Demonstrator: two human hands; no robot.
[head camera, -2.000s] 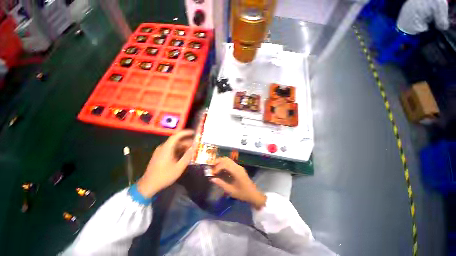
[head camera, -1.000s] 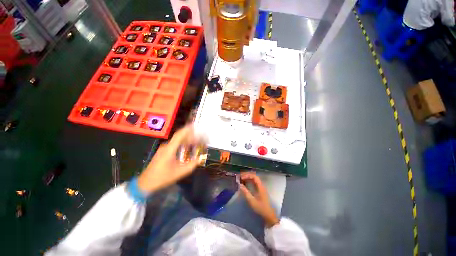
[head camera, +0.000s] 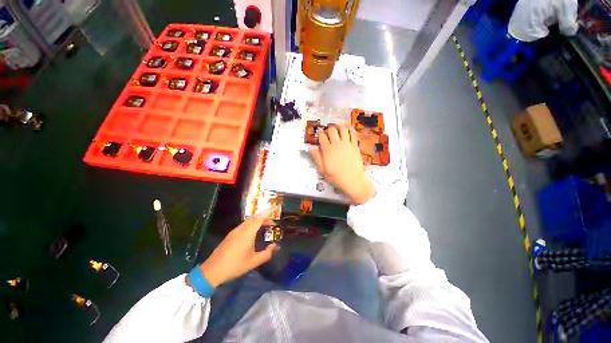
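My left hand (head camera: 238, 251) holds a dark squarish module (head camera: 270, 236) with a metallic gold face between thumb and fingers, in front of the press's near left corner. My right hand (head camera: 340, 161) is over the white press bed, its fingertips on the smaller brown-orange fixture (head camera: 312, 132). The fingers partly hide that fixture, and whether they grip anything there cannot be told. The larger double fixture (head camera: 375, 149) lies just right of the hand, partly covered by it. The gold press cylinder (head camera: 324, 40) stands above the back of the bed.
A red-orange tray (head camera: 127, 127) with modules and a purple-white piece (head camera: 216, 162) lies at left. A slim tool (head camera: 161, 224) and loose modules (head camera: 99, 266) lie on the green bench. A black part (head camera: 288, 110) is on the bed. A gold sheet (head camera: 258, 187) lies left of the press. Another person (head camera: 536, 20) is far right.
My right hand has moved from below the press's front edge up onto the smaller fixture. My left hand has moved down, and the module in it now shows clearly.
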